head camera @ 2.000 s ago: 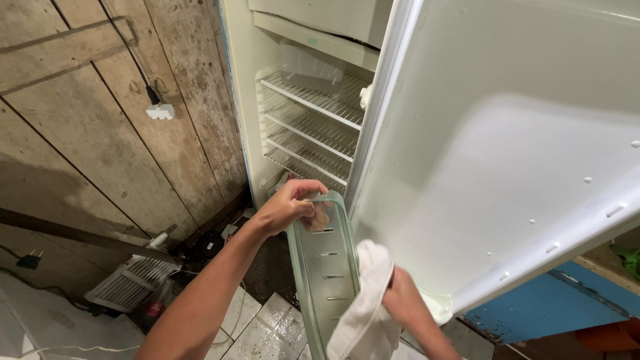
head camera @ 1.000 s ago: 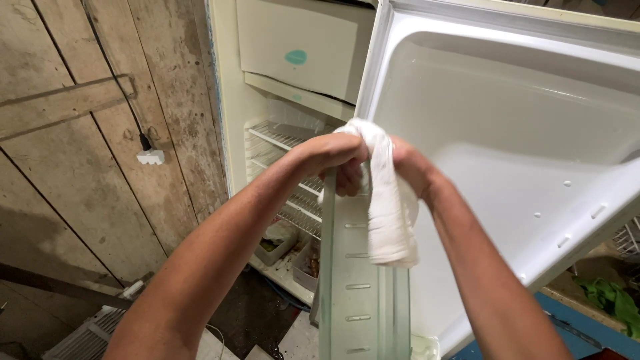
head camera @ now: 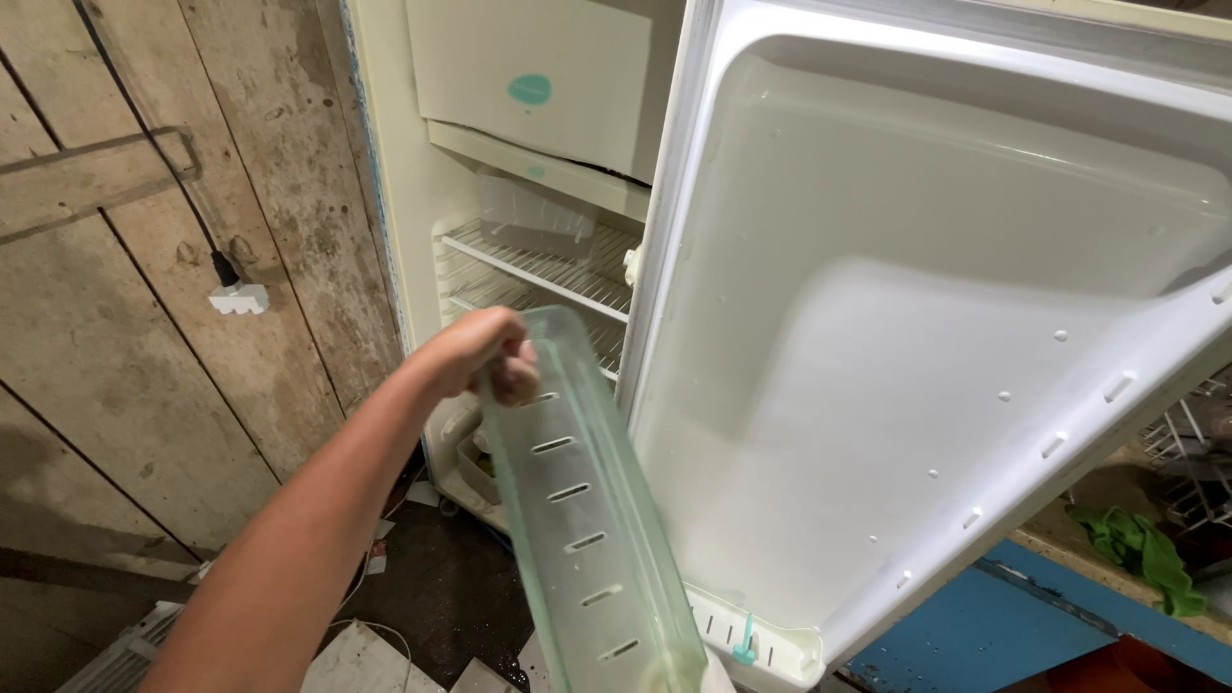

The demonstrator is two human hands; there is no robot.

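My left hand [head camera: 500, 361] grips the upper end of a translucent green plastic fridge shelf bin [head camera: 582, 520] with a row of slots along it. The bin slants down toward the bottom of the view, in front of the open refrigerator. A bit of white cloth [head camera: 717, 674] shows at the bin's lower right edge. My right hand is hidden or out of the frame. Behind stands the refrigerator door [head camera: 866, 337], swung wide, with a white door shelf [head camera: 756, 640] low on it.
Wire shelves [head camera: 539, 274] and a clear container [head camera: 534, 217] are inside the refrigerator. A white plug socket [head camera: 239, 298] hangs on a black cord by the plank wall [head camera: 115, 318]. At right, a green cloth [head camera: 1141, 553] lies on a blue-fronted counter [head camera: 972, 626].
The white cloth was over the bin's upper end between both hands; now only a bit shows low at its edge. My right hand has left the view. The bin has tilted.
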